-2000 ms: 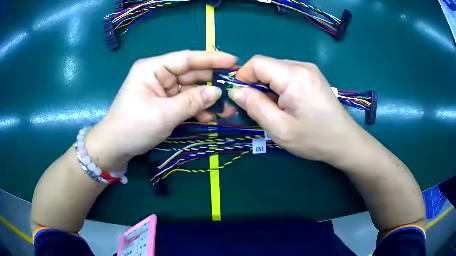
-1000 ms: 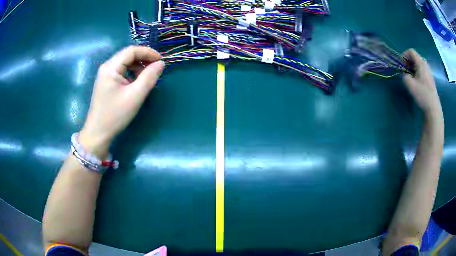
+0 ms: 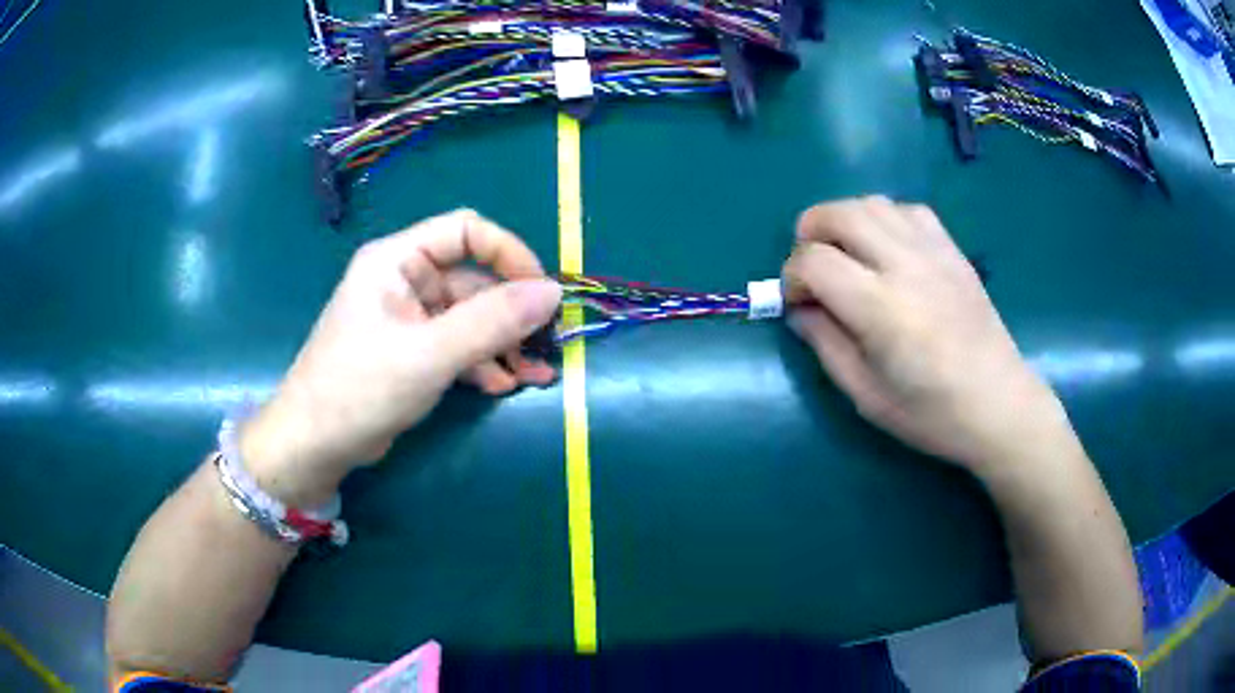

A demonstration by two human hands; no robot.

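A wire harness [image 3: 664, 306] of coloured wires is stretched between my two hands above the green tabletop, across the yellow tape line. My left hand [image 3: 454, 305] is closed on its left end; a dark connector edge shows under the fingers, mostly hidden. My right hand [image 3: 880, 305] is closed on the right part of the bundle, just right of a white wire label [image 3: 765, 299]. The harness's right end is hidden by my right hand.
A harness pile [image 3: 542, 68] with black connectors lies at the far side. A side pile of harnesses [image 3: 1036, 108] lies at far right. A white-blue paper or bag [image 3: 1199, 68] is at the right edge. A pink-edged card [image 3: 406, 670] shows at the near edge.
My right hand has moved from the far-right pile back to the middle, and that bundle now lies at far right. My left hand has come nearer, holding a harness with the right.
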